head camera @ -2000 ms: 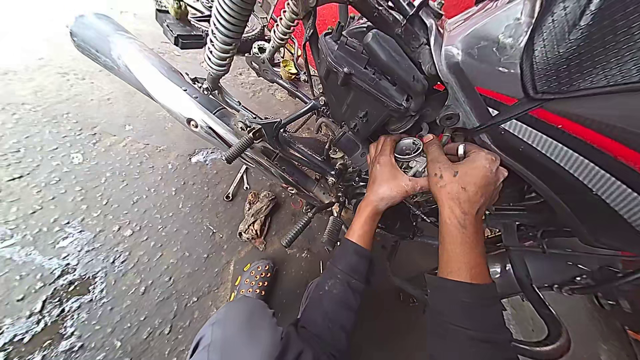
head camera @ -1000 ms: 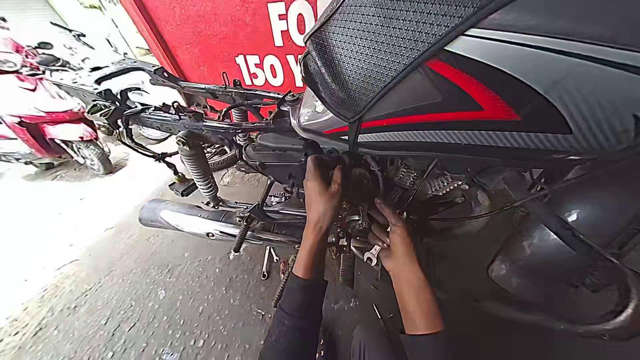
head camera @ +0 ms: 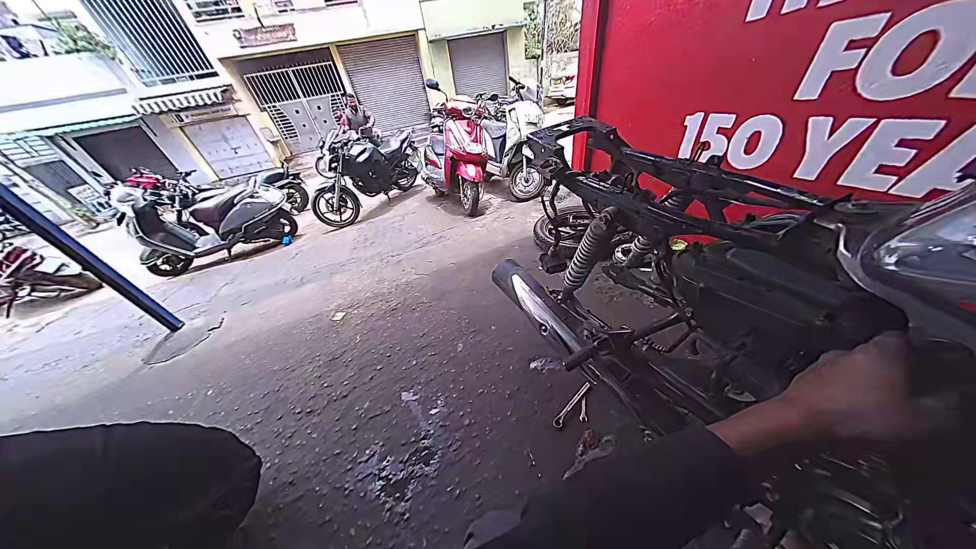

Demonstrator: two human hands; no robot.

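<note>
My left hand (head camera: 846, 393) is blurred at the right edge, beside the black air-filter housing (head camera: 770, 301) of a partly stripped motorcycle. Its fingers are lost in shadow, so what it touches or holds cannot be told. My right hand does not show. Behind the housing, the bare rear subframe (head camera: 686, 175) stretches back, with a coil-spring shock absorber (head camera: 590, 250) below it. The chrome exhaust silencer (head camera: 537, 301) slants along the near side. Spanners (head camera: 572, 406) lie on the ground beside the motorcycle, close to a crumpled rag (head camera: 591, 451).
A red wall (head camera: 648, 69) with white lettering stands behind the motorcycle. Across the street are a red scooter (head camera: 461, 149), a grey scooter (head camera: 213, 221), a black motorcycle (head camera: 366, 171) and a person (head camera: 354, 116). A dark pole (head camera: 91, 259) slants at left.
The view has swung far toward the street and the motorcycle's rear. My right hand, seen earlier near the engine with a spanner, is out of view.
</note>
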